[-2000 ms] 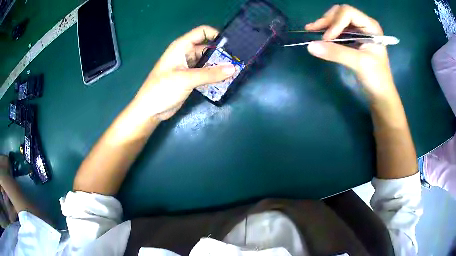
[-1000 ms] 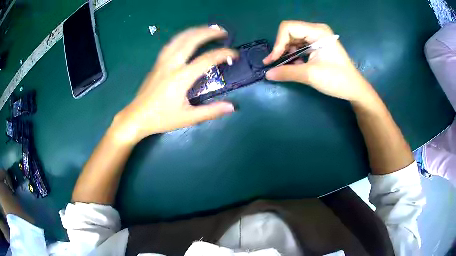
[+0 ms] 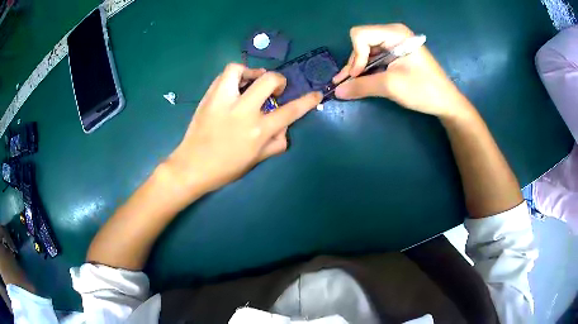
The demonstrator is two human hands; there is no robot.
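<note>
The black device housing (image 3: 294,81) lies on the green bench between my hands, its round moulding near the right end. My left hand (image 3: 244,123) covers and holds its left part, with the index fingertip at the lower right edge. My right hand (image 3: 386,73) holds the tweezers (image 3: 378,61) pen-like, their tips at the housing's right end beside my left fingertip. A black squarish piece with a silvery-white round centre (image 3: 261,42) lies just above the housing. A tiny white bit (image 3: 320,107) is at the housing's lower edge. The circuit board is mostly hidden under my left hand.
A smartphone (image 3: 95,71) lies at the upper left. A small white connector (image 3: 170,97) with a thin wire lies left of my left hand. Several device units (image 3: 28,190) are at the far left, near another person's hand. Another person's pink-clad leg is at the right edge.
Since the earliest frame, the housing has come down onto the bench and my right hand has moved left to it. Over the last second my left hand has closed onto the housing, uncovering the squarish piece.
</note>
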